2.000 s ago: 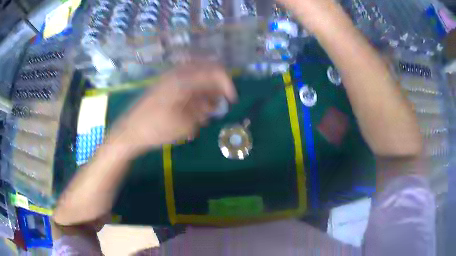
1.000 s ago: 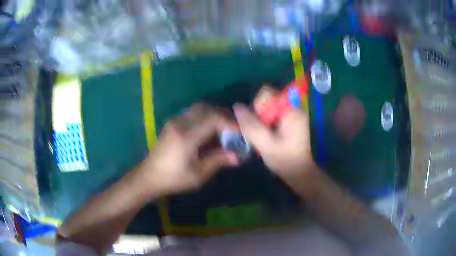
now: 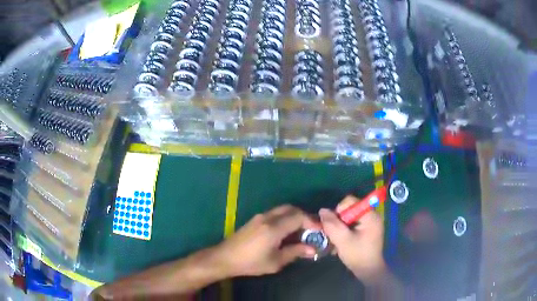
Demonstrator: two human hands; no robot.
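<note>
A small round metal part (image 3: 314, 238) with a silver rim and dark centre is held between the thumb and fingers of my left hand (image 3: 265, 244), low over the green mat. My right hand (image 3: 358, 241) grips a thick red pen-type tool (image 3: 362, 207) with a blue dot on its handle. The tool's front end is hidden by my fingers, close to the part. Its rear points up and right, with a thin red cord. The two hands are close together.
A large clear tray (image 3: 235, 126) with rows of silver-and-black rings stands behind the mat. Side trays (image 3: 70, 170) stand left and right. A blue-dot sheet (image 3: 134, 211) lies left. Three loose rings (image 3: 398, 191) and a reddish square (image 3: 421, 227) lie right.
Two seconds ago my right arm reached forward and my left hand was blurred over the mat. Since then my hands have come together, with the red tool in my right. The view has tilted up to the trays.
</note>
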